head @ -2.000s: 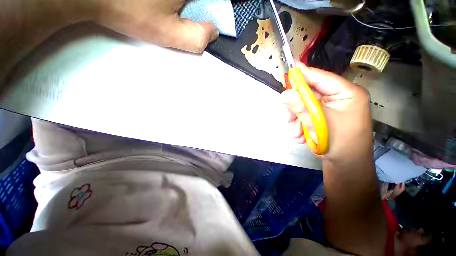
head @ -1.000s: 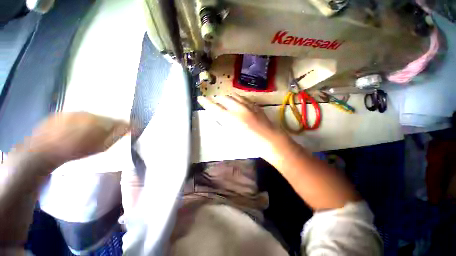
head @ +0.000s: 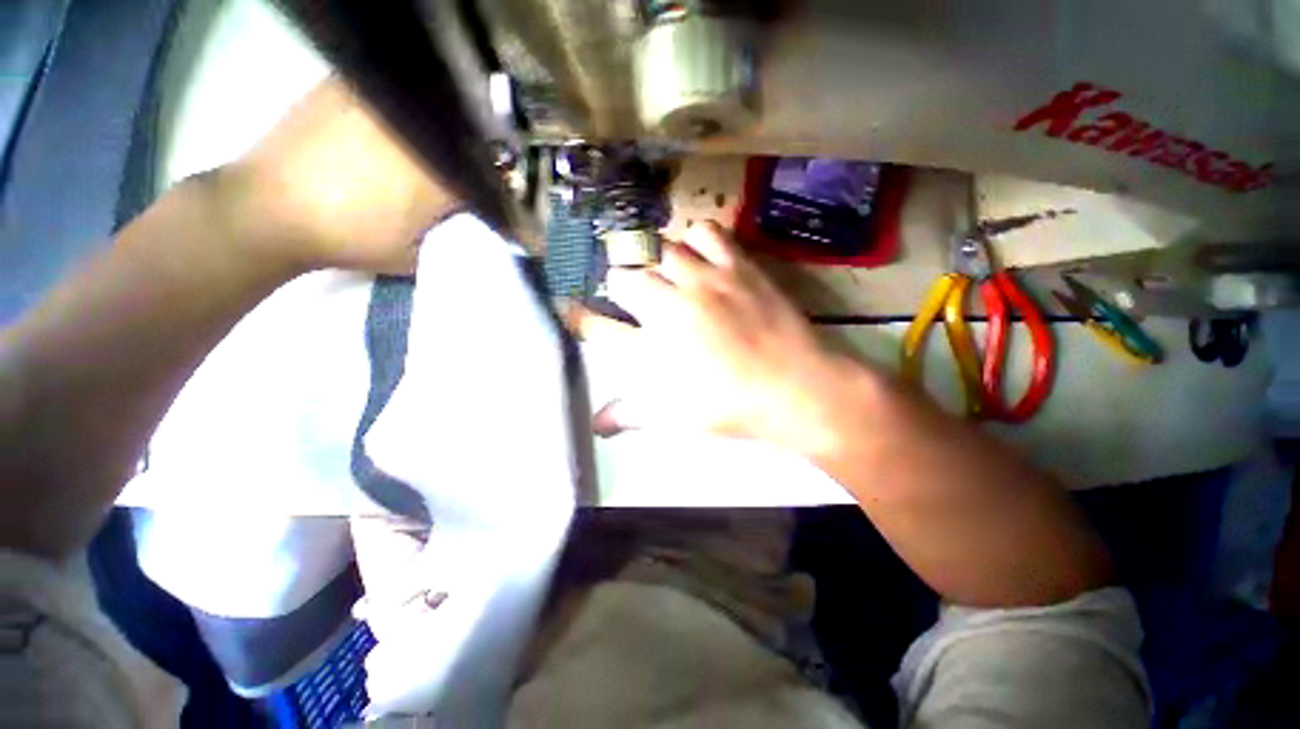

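Observation:
The fabric panel (head: 549, 257), dark grey-blue check with white backing (head: 492, 385), lies under the presser foot area (head: 570, 171) and hangs over the table's front edge. A dark curved edge shows in its folds. My bare left hand (head: 349, 178) is on the work left of the machine head; its fingertips are hidden behind the head and cloth. My bare right hand (head: 713, 342) rests palm down, fingers apart, right of the panel. Its fingertips are close to the brass-coloured ribbed knob (head: 632, 248) and the panel's edge. The needle tip is too blurred to make out.
The cream Kawasaki machine body (head: 927, 86) crosses the top. A phone (head: 820, 200) lies on a red case behind my right hand. Yellow-and-red scissors (head: 984, 335), small green-and-yellow snips (head: 1112, 321) and black loops (head: 1219, 339) lie right. A blue basket (head: 325, 681) is below left.
Two seconds ago my right hand held the scissors; they now lie on the table. Since one second ago the view has moved closer to the needle area, and my left hand has moved up beside the machine head.

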